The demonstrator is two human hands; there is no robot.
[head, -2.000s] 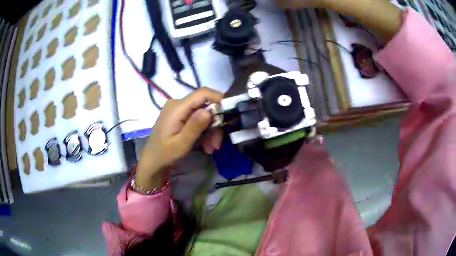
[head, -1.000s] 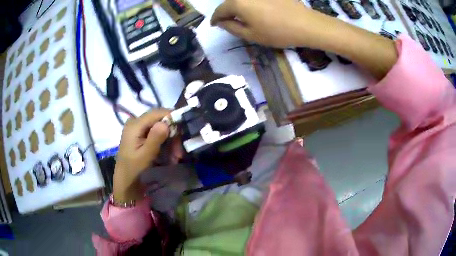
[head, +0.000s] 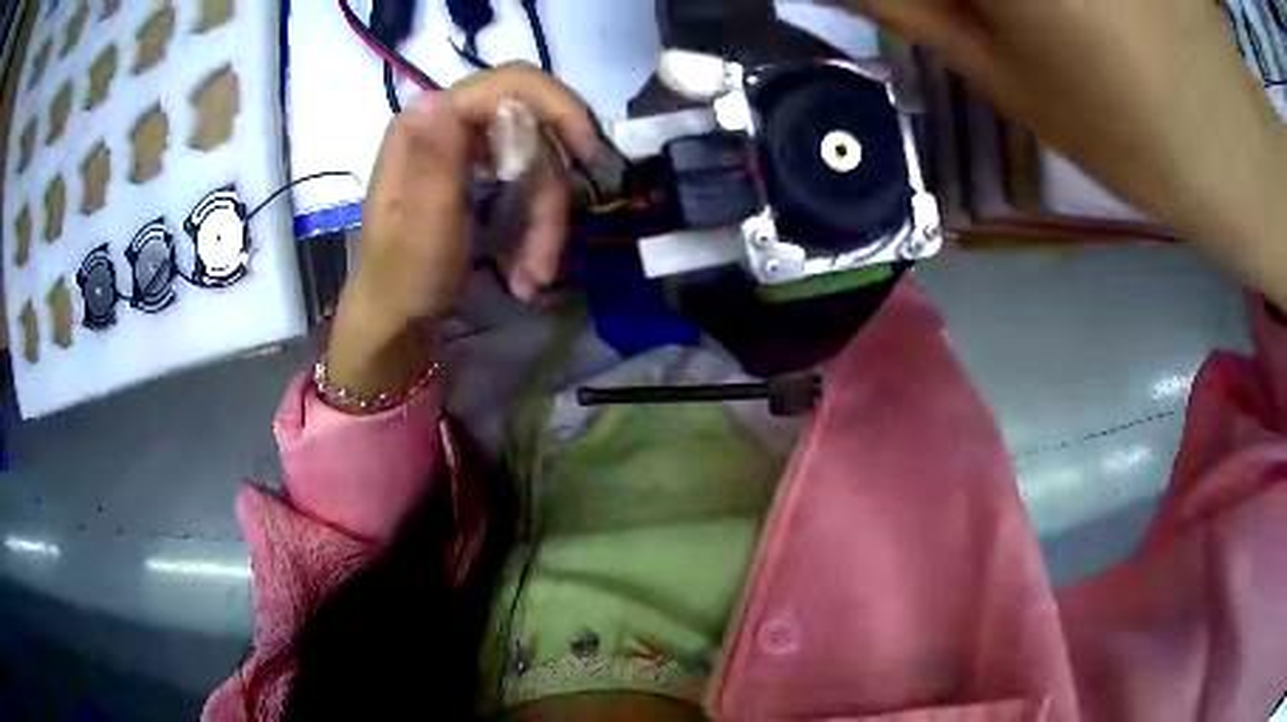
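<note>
A black round cap with a pale centre dot (head: pixel 841 153) sits on the silver-white square plate (head: pixel 793 261) of the fixture. A dark block with thin wires (head: pixel 706 181) lies at the plate's left side. My left hand (head: pixel 424 212) is left of it, fingers curled near the wires; a small pale piece (head: pixel 515 138) shows at the fingers. Blur hides whether it is gripped. My right forearm crosses the top right; the hand itself is beyond the top edge.
A white foam tray (head: pixel 170 346) at the left has tan cutouts and three round wired units (head: pixel 220 237) near its front edge. Red and black cables (head: pixel 388 50) lie behind my left hand. Stacked board layers (head: pixel 974 155) stand right of the fixture. A black rod (head: pixel 678 395) is below.
The view has shifted, so the fixture appears higher and further right. The meter has left the picture. My left fingers look more spread; my right hand has passed out of the top edge.
</note>
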